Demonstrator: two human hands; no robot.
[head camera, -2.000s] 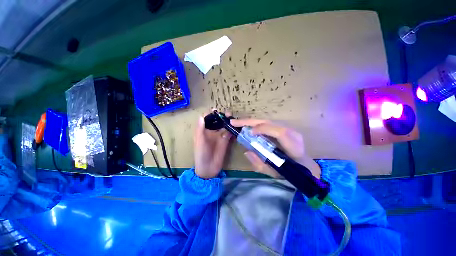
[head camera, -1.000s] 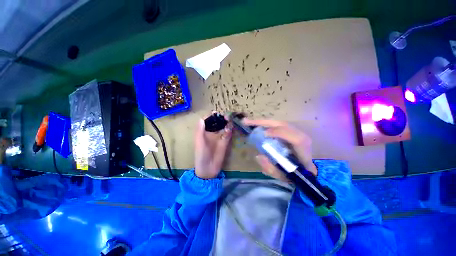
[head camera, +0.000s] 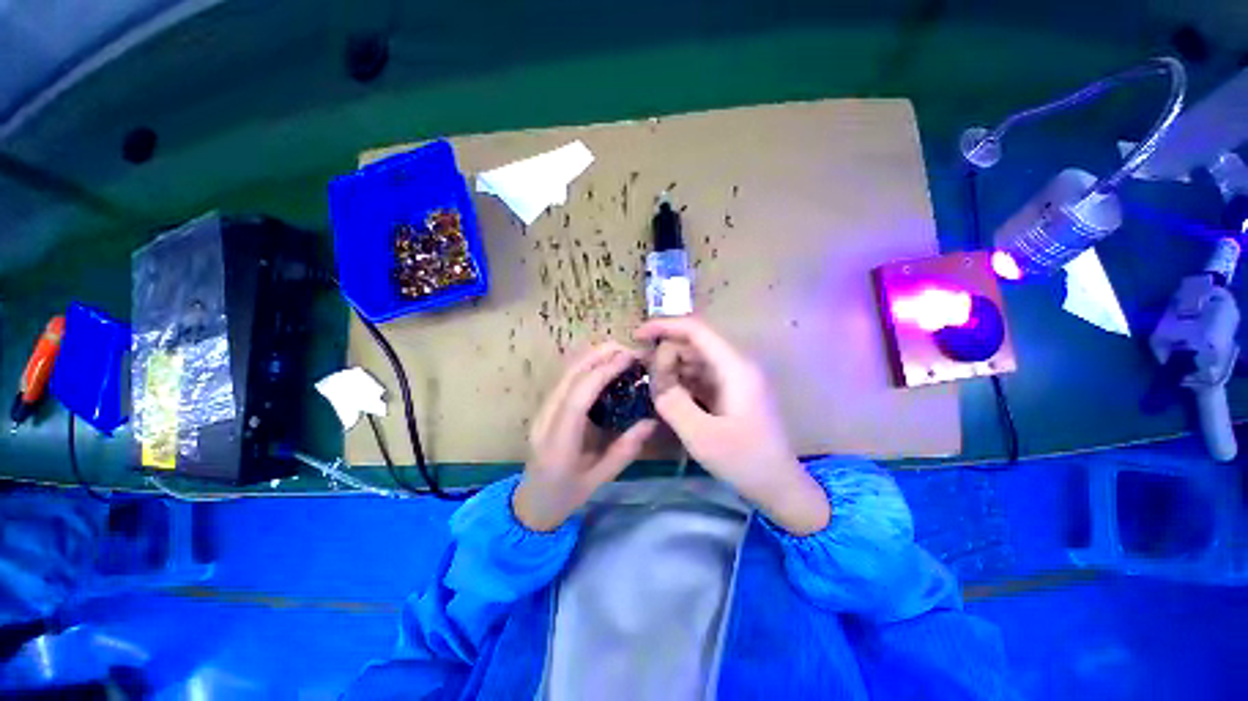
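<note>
A round black part (head camera: 624, 396) is held between my two hands above the front of the cardboard mat. My left hand (head camera: 578, 436) grips it from the left. My right hand (head camera: 712, 403) has its fingers on its right side; the fingertips hide part of it. The electric screwdriver (head camera: 668, 274) lies on the mat beyond my hands, tip pointing away, its rear end hidden behind my right hand. Small dark screws (head camera: 583, 281) are scattered on the mat around and left of the screwdriver.
The tan cardboard mat (head camera: 835, 178) bears a blue bin (head camera: 359, 219) of copper-gold pieces and white paper (head camera: 537, 178). A reddish block (head camera: 920, 359) stands under a violet lamp (head camera: 1061, 226) at right. A black box (head camera: 260, 356), second blue bin (head camera: 91, 367) and orange-handled tool (head camera: 41, 359) are at left.
My right hand has let go of the screwdriver, which now lies on the mat, and has moved to the black part. The view has shifted, so the bench items appear further left.
</note>
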